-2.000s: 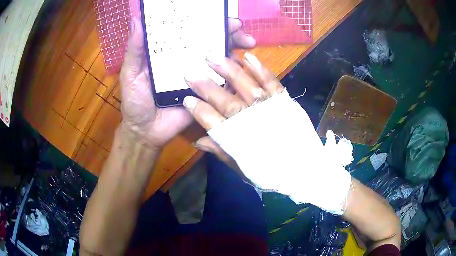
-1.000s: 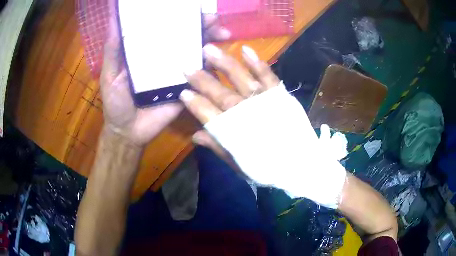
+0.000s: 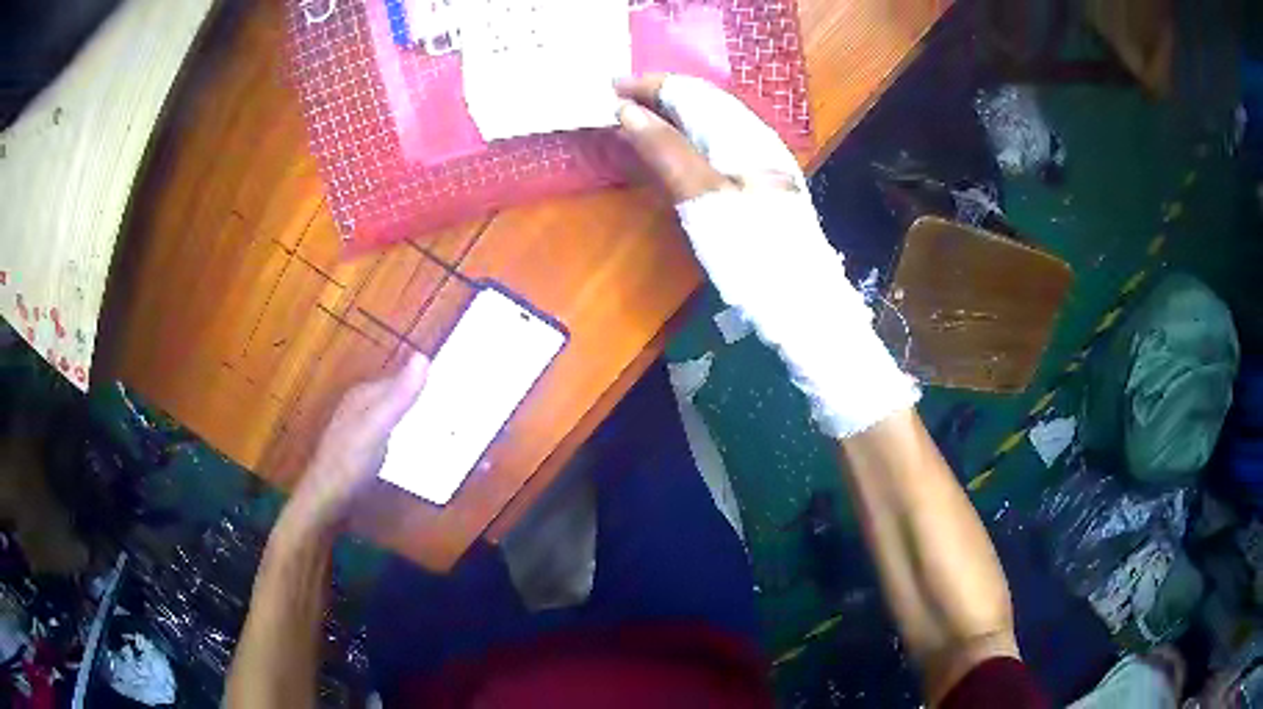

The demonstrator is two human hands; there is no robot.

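Observation:
The smartphone (image 3: 474, 393), its screen bright white, lies at or just above the near edge of the wooden table (image 3: 582, 263). My left hand (image 3: 363, 432) is at its left edge, fingers on or behind it; the grip is partly hidden. My right hand (image 3: 706, 139), wrapped in a white gauze bandage (image 3: 783, 284), has thumb and fingers at the right edge of a white paper (image 3: 547, 69). The paper lies over the pink zip document pouch (image 3: 485, 177), which has a grid pattern.
A pale curved sheet with red marks (image 3: 56, 236) is at the left. A brown stool (image 3: 981, 305) stands on the green floor to the right. Beyond it are yellow-black tape and a green sack (image 3: 1180, 381). Clear plastic-wrapped bundles (image 3: 166, 554) lie lower left.
The phone has come down from over the pouch to the table's near edge with my left hand. My right hand has left the phone and moved up to the paper.

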